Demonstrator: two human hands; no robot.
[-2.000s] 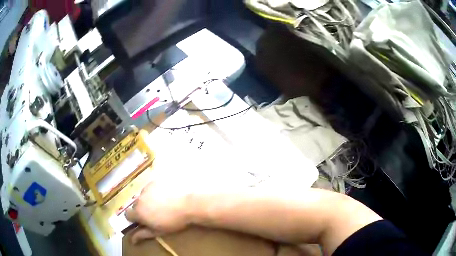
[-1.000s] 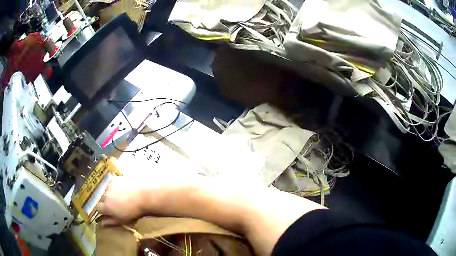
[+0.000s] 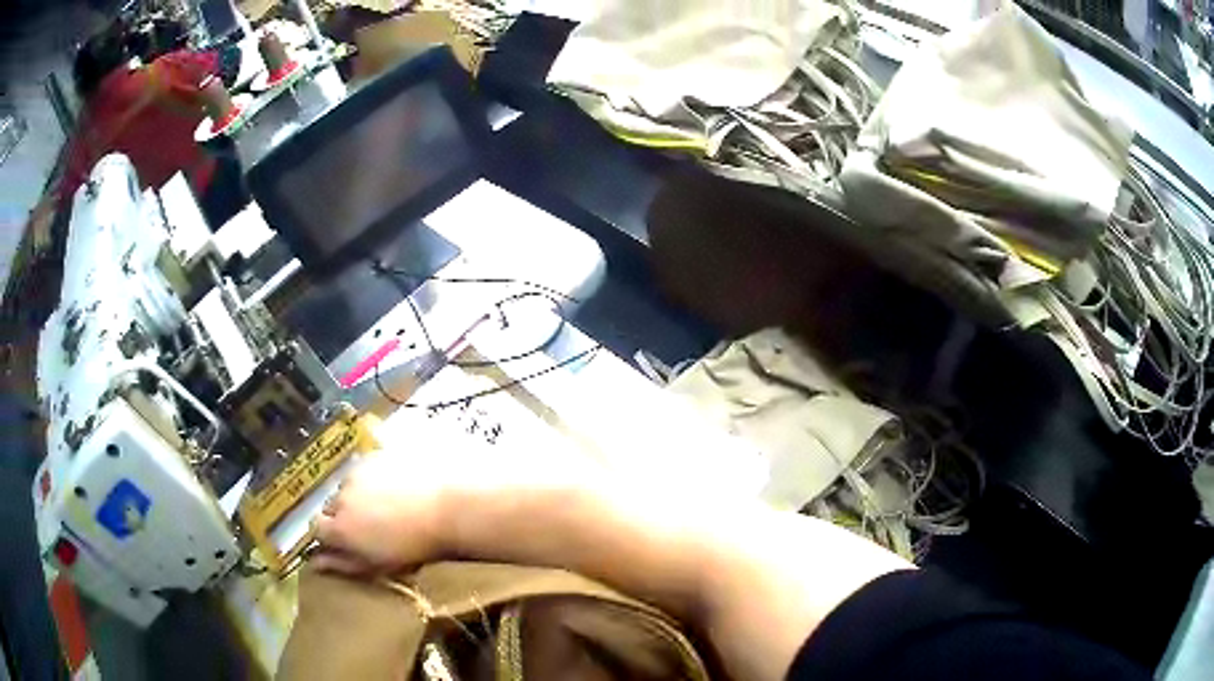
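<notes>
A brown garment lies at the bottom centre, its opening showing a toothed, yellowish zipper-like line. My right hand reaches in from the lower right; its fingers hold the garment's upper edge at the clamp frame. The yellow clamp frame with black handwriting sits left of the hand, its window partly covered by the fingers. The white machine head with a blue logo stands at the left. My left hand is not in view.
A white work plate has black cables and a pink stick. A dark control screen stands behind. Beige pieces lie right of the plate; beige bundles with hanging straps are at upper right. A person in red is at upper left.
The camera view has shifted, showing more of the screen and background. My right hand has moved up to the yellow frame, and the garment's opening now shows below it.
</notes>
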